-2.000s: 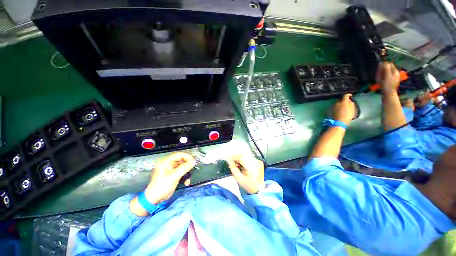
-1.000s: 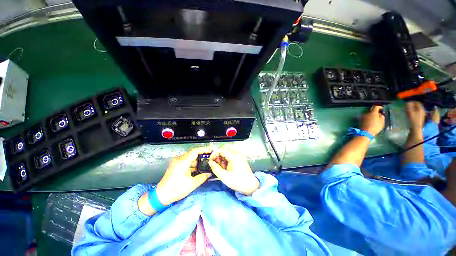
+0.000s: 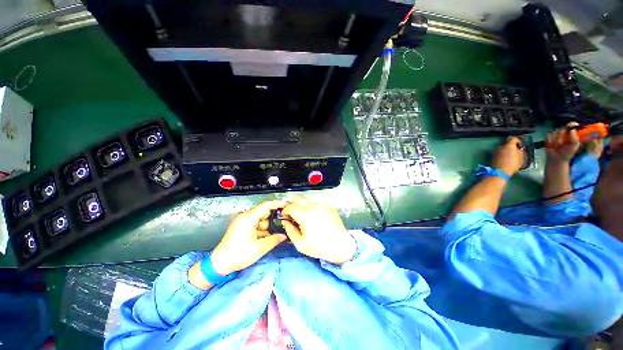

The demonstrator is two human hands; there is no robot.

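Observation:
A small black housing (image 3: pixel 276 222) is held at the bench edge in front of the press (image 3: pixel 263 160). My left hand (image 3: pixel 244 239), with a blue wrist strap, grips the housing from the left. My right hand (image 3: pixel 317 229) has its fingertips on the housing's right side and top, and they hide part of it. Whether the right fingers also hold a small part cannot be told. The foam tray (image 3: pixel 113 189) on the left holds black units with round centres. One lower pocket is empty, and the pocket right of it holds a differently turned unit.
A clear blister tray (image 3: pixel 396 140) of shiny parts lies right of the press, near an air hose (image 3: pixel 378 102). A second foam tray (image 3: pixel 485 109) is farther right. A neighbour's hands hold an orange screwdriver (image 3: pixel 586 133). A white box (image 3: pixel 15 130) stands left; clear bags (image 3: pixel 85 297) lie lower left.
Two seconds ago my hands were apart; they have come together around the black housing. Since one second ago my right fingers have shifted slightly on it. The neighbour has taken hold of the orange screwdriver.

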